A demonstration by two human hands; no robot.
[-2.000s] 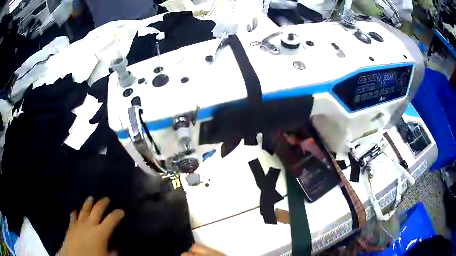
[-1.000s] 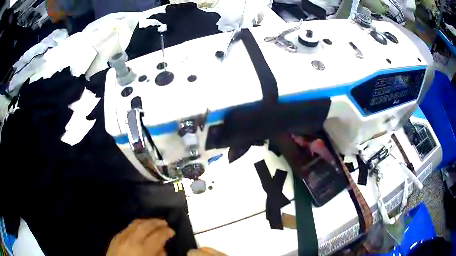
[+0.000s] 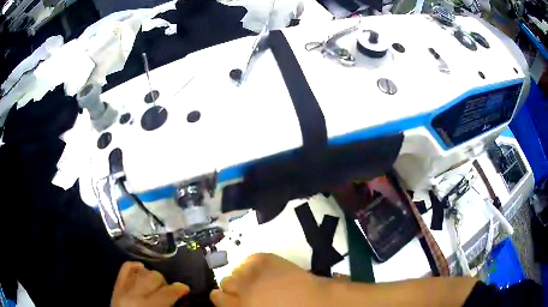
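Note:
Black fabric (image 3: 48, 180) lies left of and in front of the white sewing machine head (image 3: 228, 120). Its front part lies at the presser foot and needle area (image 3: 195, 240). My left hand (image 3: 144, 288) is at the bottom, left of the needle, with curled fingers on the black fabric. My right hand (image 3: 258, 285) is just right of it on the machine bed, fingers closed at the fabric's edge, close to the presser foot. The fabric between the hands is dark, so the exact grip is partly hidden.
Crossed black strips (image 3: 319, 237), a dark green strip (image 3: 359, 243) and a phone (image 3: 387, 225) lie right of my right hand. A brown tape (image 3: 423, 228) is beside the phone. White fabric pieces (image 3: 72, 57) lie behind left. A blue bin (image 3: 508, 264) is at lower right.
My right hand has come up from the bottom edge onto the bed by the needle, its forearm now showing. My left hand moved right, then slightly left, onto the front fabric. The view has shifted closer.

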